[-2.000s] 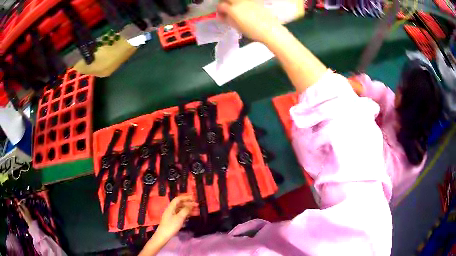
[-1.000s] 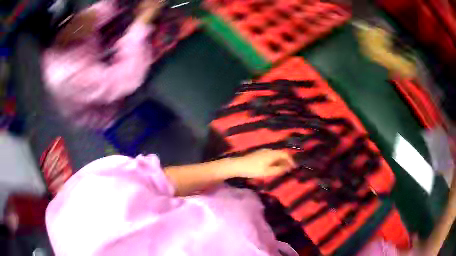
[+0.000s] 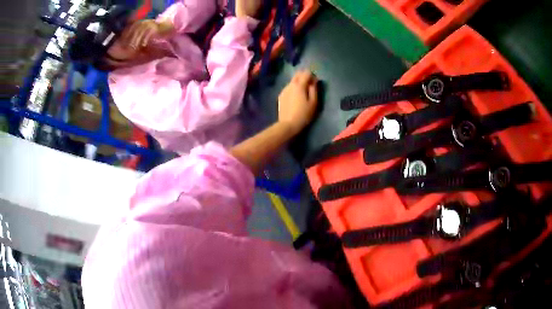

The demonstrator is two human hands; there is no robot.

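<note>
The orange-red compartment tray lies at the right of the view. Several smartwatches with long black bands lie across it, side by side and partly overlapping. Some round faces shine white. My left hand is above or on the dark green bench, beyond the tray's left corner and apart from the watches. Its fingers look curled; whether anything is inside them cannot be told. My right hand is not in view.
A seated person in a pink coat is at the upper left, with black straps on another orange tray beside them. An orange pocket tray is at the top. Blue rack bars stand at the left.
The view has turned and moved closer to the watches and the other person. My left hand has moved off the watches to the bench beyond the tray. My right arm has left the view.
</note>
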